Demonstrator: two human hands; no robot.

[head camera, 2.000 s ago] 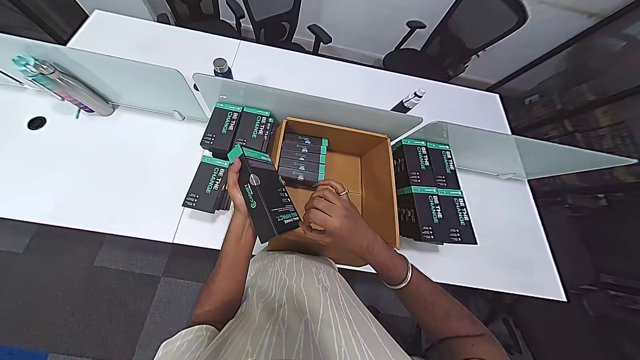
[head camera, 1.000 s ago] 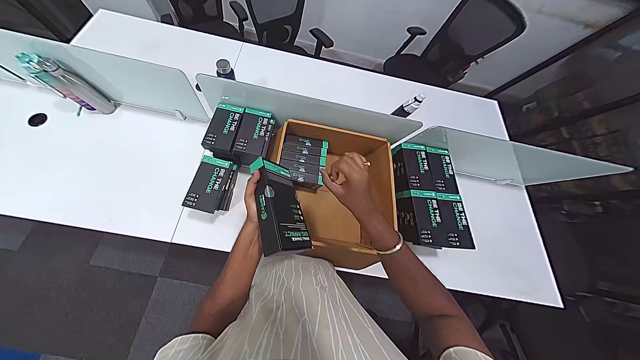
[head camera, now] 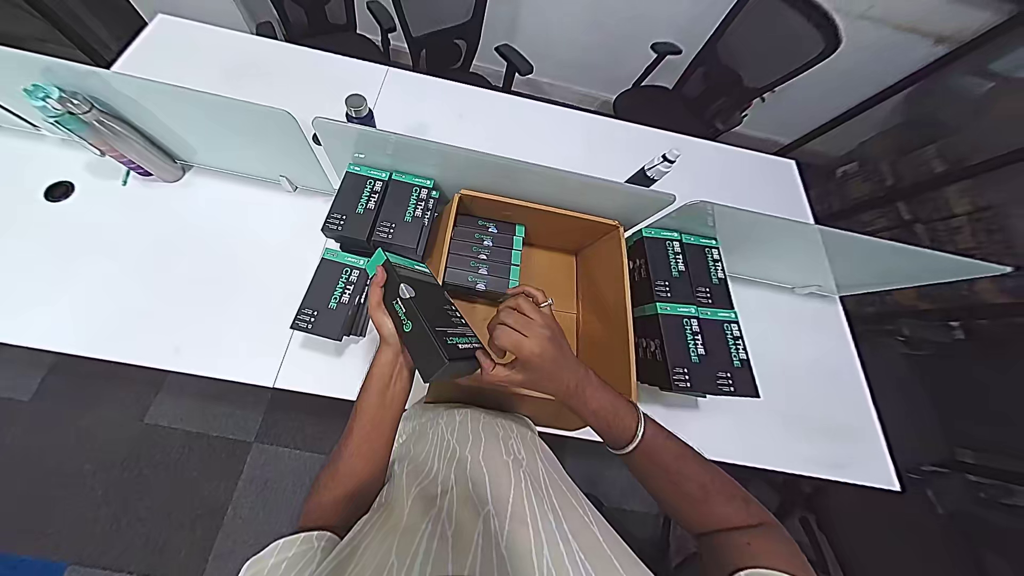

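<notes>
My left hand (head camera: pixel 386 320) holds a black-and-green product box (head camera: pixel 424 316) by its left side, tilted, in front of an open cardboard carton (head camera: pixel 604 320). The fingers of my right hand (head camera: pixel 524 336) are curled over the carton's front part, and the thumb is at the held box's lower right corner; whether it grips is unclear. Inside the carton, several like boxes (head camera: pixel 484 254) stand in a row along the left wall. More such boxes are stacked on the table left of the carton (head camera: pixel 356 204) and right of it (head camera: pixel 692 348).
Frosted glass dividers (head camera: pixel 496 172) run behind the carton. A steel bottle (head camera: pixel 120 136) leans against the left divider. Two more bottles (head camera: pixel 360 110) (head camera: pixel 656 168) stand beyond the middle divider. Office chairs (head camera: pixel 744 64) are behind the white table (head camera: pixel 160 264).
My right hand has come down from above the carton's middle to the held box's lower right corner. My left hand keeps the box, which is now tilted more.
</notes>
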